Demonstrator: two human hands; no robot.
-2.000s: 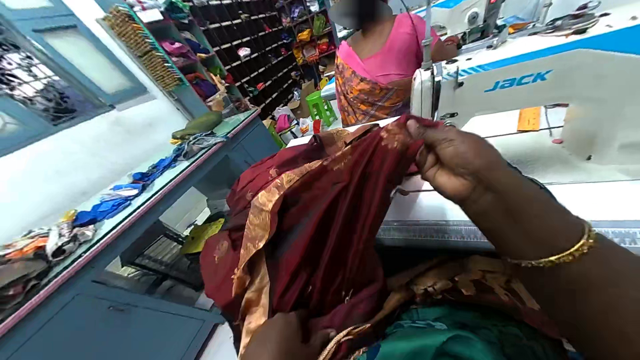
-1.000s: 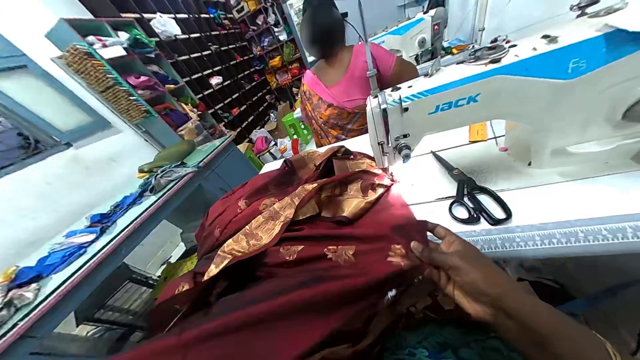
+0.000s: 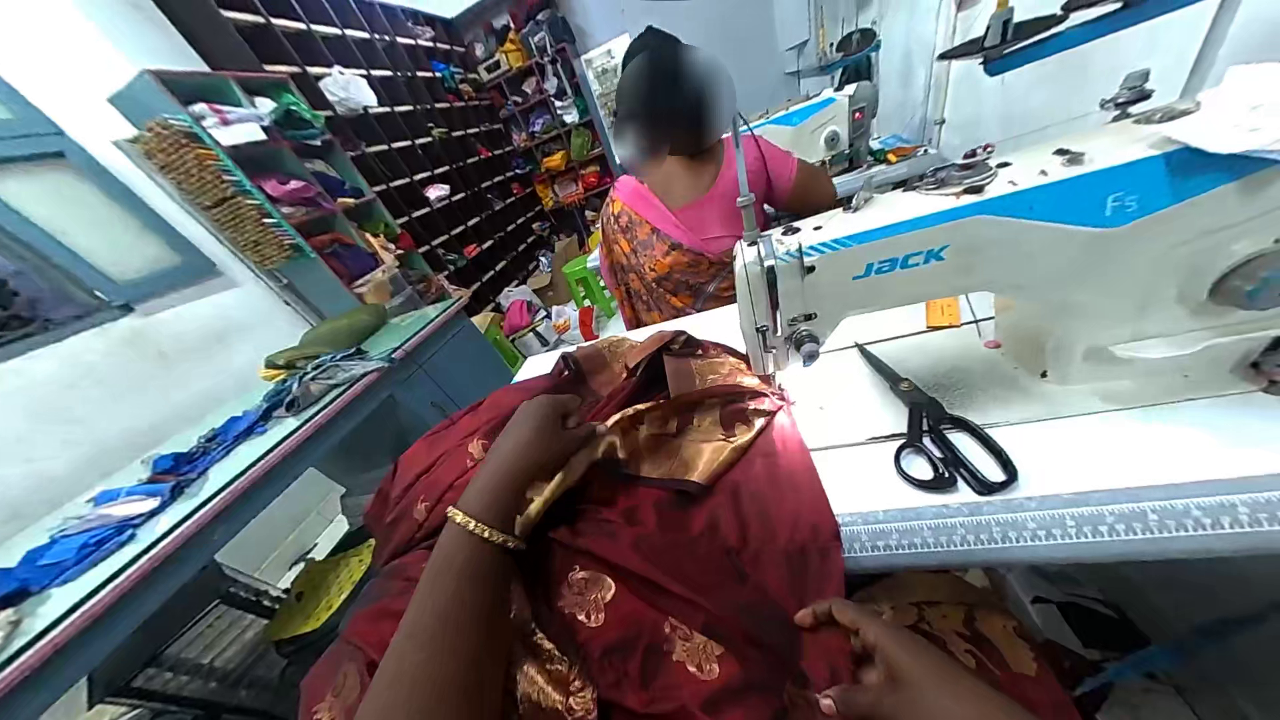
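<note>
A maroon cloth with gold woven motifs and a gold border spreads from the sewing machine's bed over the table's front edge. Its border reaches the needle area of the white and blue Jack sewing machine, which is lit. My left hand lies on the cloth left of the needle, fingers curled at the gold border. Lower right, my right hand holds the cloth's right edge between thumb and fingers. Black-handled fabric scissors lie on the table to the right of the cloth.
A measuring tape strip runs along the table's front edge. Behind the machine, a person in pink sits with their back to me near another machine. At left is a counter with blue cloth pieces; shelves stand behind.
The cloth, held up by my right hand two seconds ago, now lies at the needle. My left hand has come onto the cloth near the border. My right hand has moved down along the cloth's edge.
</note>
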